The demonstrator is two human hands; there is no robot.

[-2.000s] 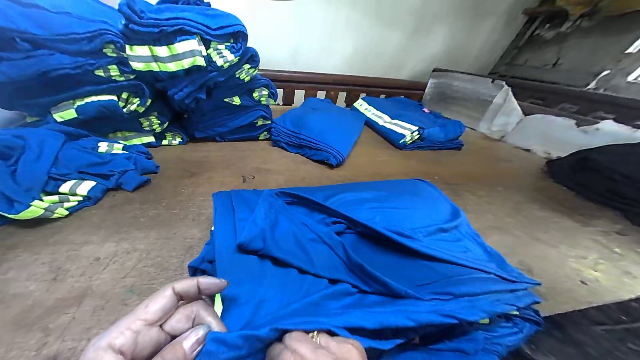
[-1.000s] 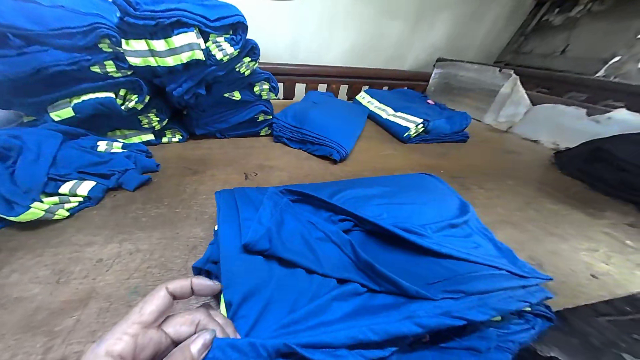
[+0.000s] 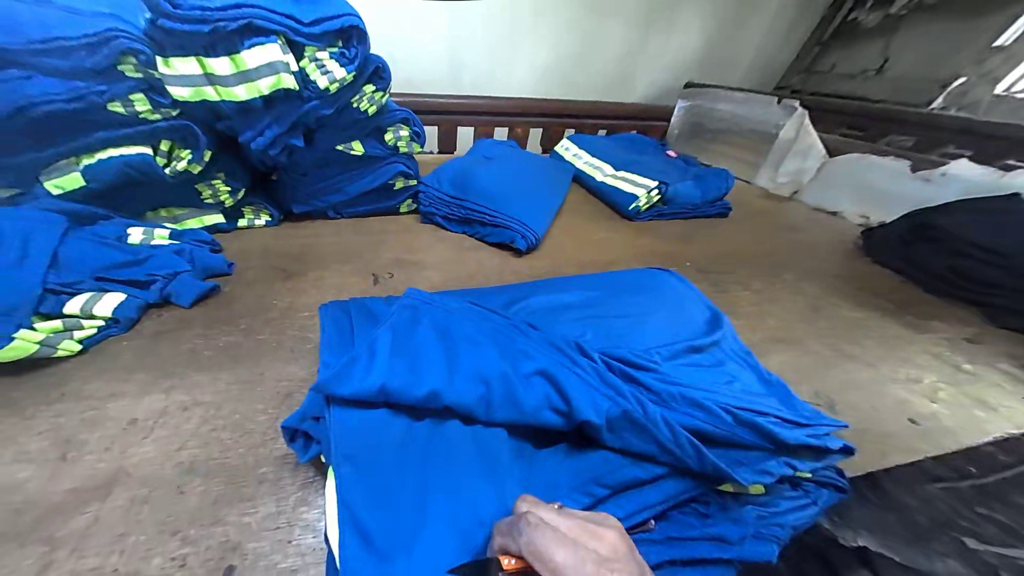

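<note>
My right hand (image 3: pixel 568 538), with a ring on one finger, rests on a loosely folded blue garment (image 3: pixel 512 360) at the bottom centre. It is closed on a small cutting tool (image 3: pixel 510 563) with an orange handle and a dark pointed blade, mostly cut off by the frame's lower edge. The garment lies on top of other blue cloth, and a strip of yellow-green and pale tape (image 3: pixel 331 512) shows at its left edge. My left hand is out of view.
Tall stacks of blue garments with reflective tape (image 3: pixel 224 72) stand back left, a loose blue garment (image 3: pixel 120 272) before them. Behind are a folded blue pile (image 3: pixel 496 192) and a taped garment (image 3: pixel 648 176). Black cloth (image 3: pixel 952 256) lies right on the wooden table (image 3: pixel 200 416).
My left hand has left the view from the garment's lower left edge. The upper cloth layer is shifted, its fold lying differently. My right hand, hidden a second ago, shows again with the tool.
</note>
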